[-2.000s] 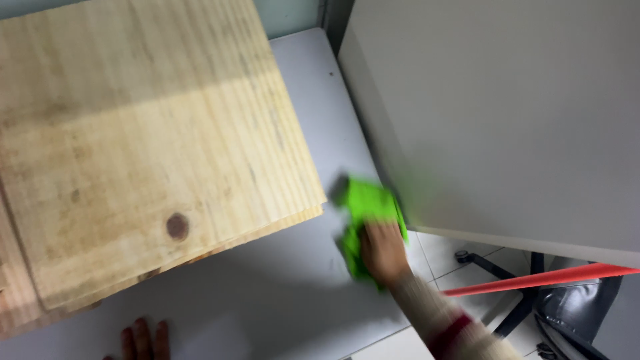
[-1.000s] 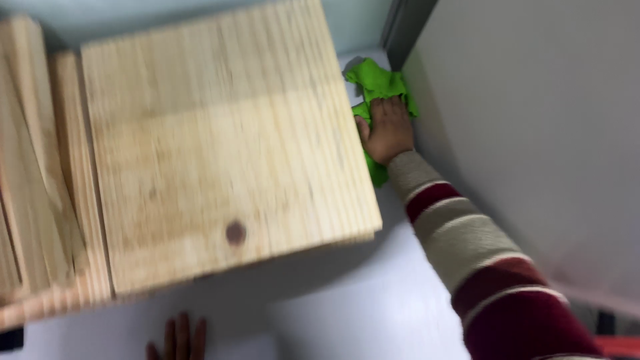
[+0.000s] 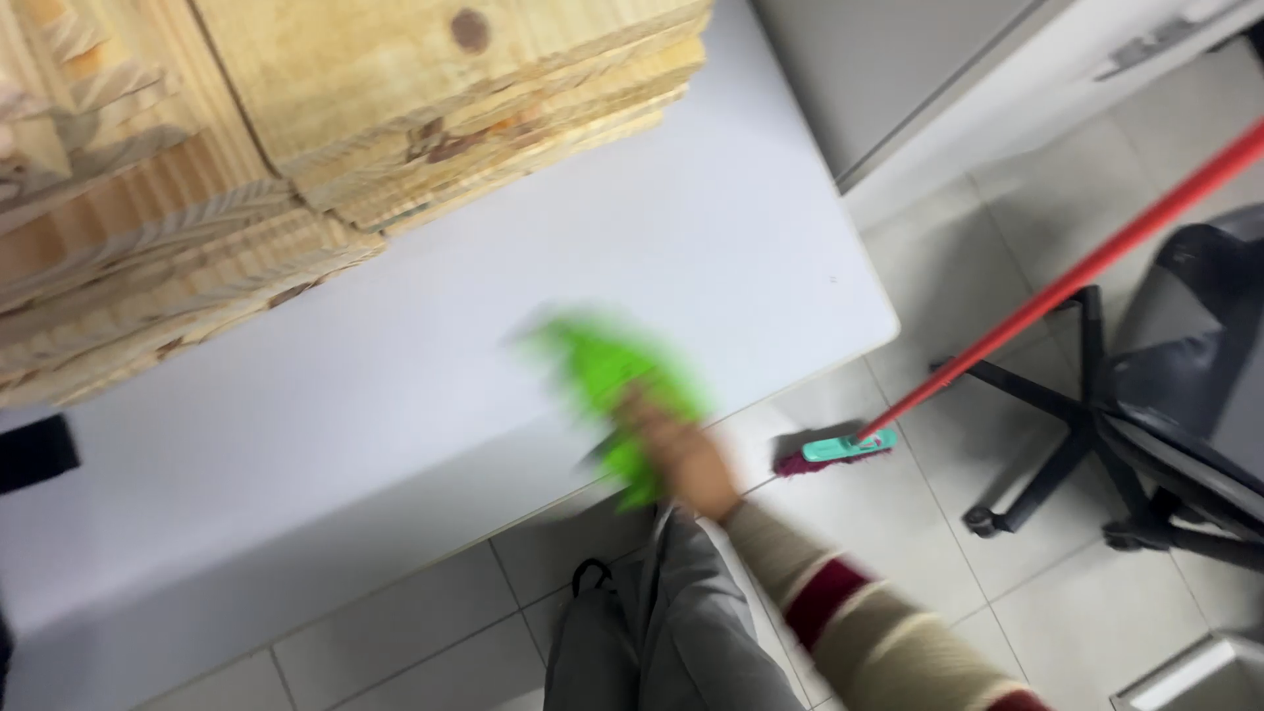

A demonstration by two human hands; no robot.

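Observation:
My right hand [image 3: 681, 454], blurred by motion, holds a bright green cloth [image 3: 612, 370] near the front edge of a white tabletop [image 3: 553, 267]. Part of the cloth hangs toward the table's edge. The sleeve on this arm is striped beige and dark red. My left hand is out of view. Behind the cloth, toward the upper left, stacked wooden boards [image 3: 474, 109] with rough, layered ends lie on the tabletop.
A broom [image 3: 849, 449] with a red handle leans over the tiled floor to the right, near a black office chair [image 3: 1086, 405]. A grey panel [image 3: 869, 79] stands beside the table. At the left is a black object [image 3: 35, 454].
My right hand has brought the green cloth from the far corner beside the boards to the table's front edge. My left hand has left the view, which has shifted toward the front of the table.

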